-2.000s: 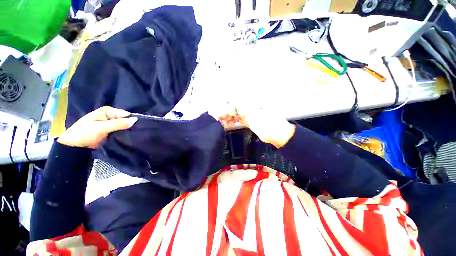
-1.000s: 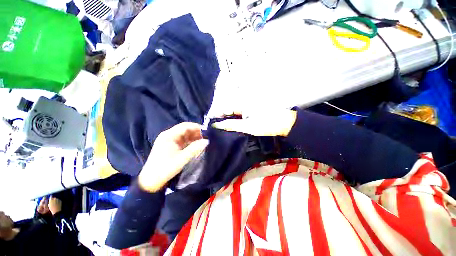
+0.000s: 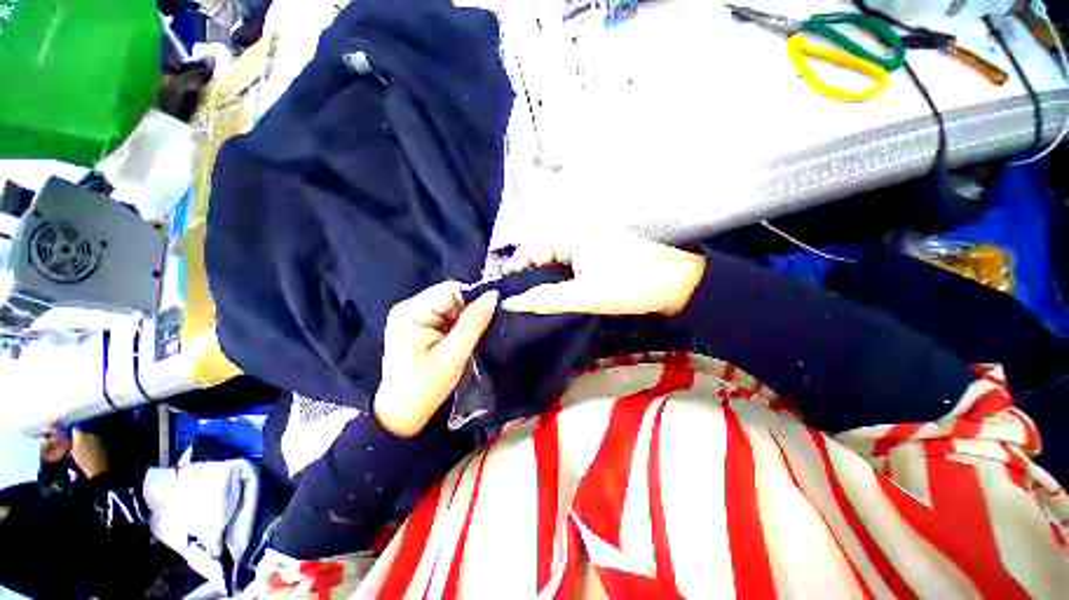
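Observation:
A large dark navy garment piece lies bunched on the white table, left of centre, and hangs over its front edge toward the lap. My left hand pinches a folded navy edge between thumb and fingers. My right hand holds the same edge just to the right, with its thumb along the fold. The fingertips of both hands are close together at the table's front edge. Part of the cloth hangs below the hands, with a thin light edge showing.
Scissors with green and yellow loops lie at the back right, beside an orange-brown wooden handle. A grey box with a fan and a green bag are at left. Another person's hands show at lower left.
Since two seconds ago, my left hand has moved right along the cloth to meet my right hand at the folded edge. Since one second ago, the hands have changed little; the view has shifted.

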